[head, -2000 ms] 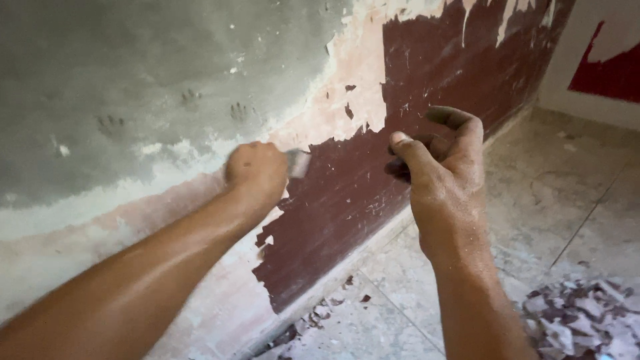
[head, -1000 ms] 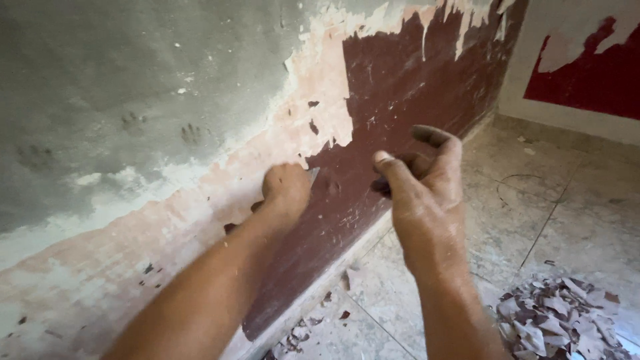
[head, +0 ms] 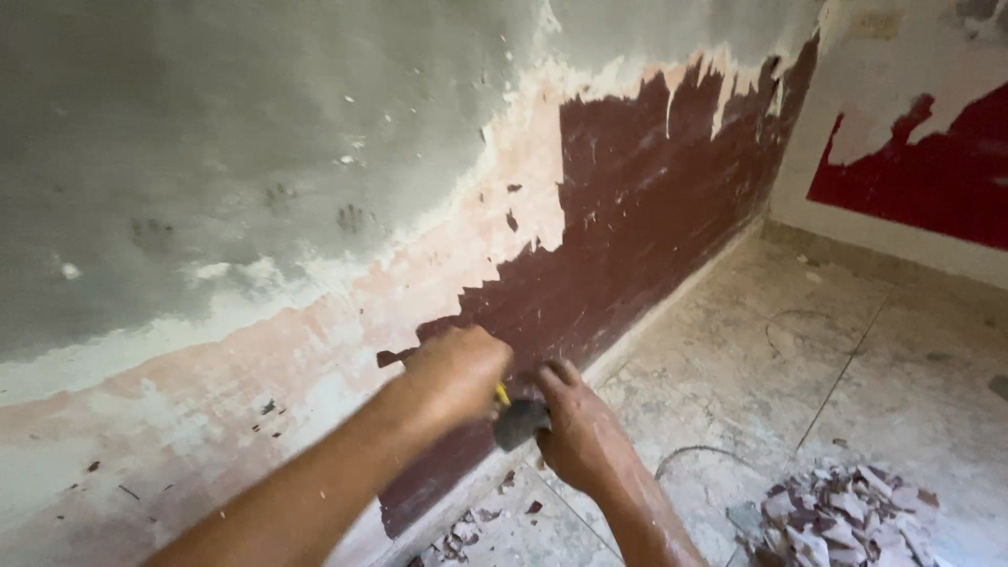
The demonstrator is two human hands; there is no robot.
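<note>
My left hand (head: 461, 370) is closed around the yellow handle of a scraper (head: 502, 394), low in front of the wall. The dark, blurred piece (head: 521, 424) between my hands may be the scraper's blade. My right hand (head: 579, 417) has its fingers bent at the right edge of that piece; whether it grips it I cannot tell. Behind both hands, maroon paint (head: 630, 220) covers the lower wall, with a ragged left edge. Bare pinkish plaster (head: 276, 346) shows to its left, and grey paint (head: 236, 118) lies above.
A pile of paint flakes (head: 843, 520) lies on the tiled floor (head: 709, 370) at the lower right. More flakes (head: 465, 535) lie along the wall's foot. The adjoining wall (head: 858, 157) at the right bears a red painted patch (head: 945, 173).
My left hand has moved off the ragged paint edge, and my right hand has come in to the dark piece beside it. Earlier the hands were apart, the right one raised with bent fingers.
</note>
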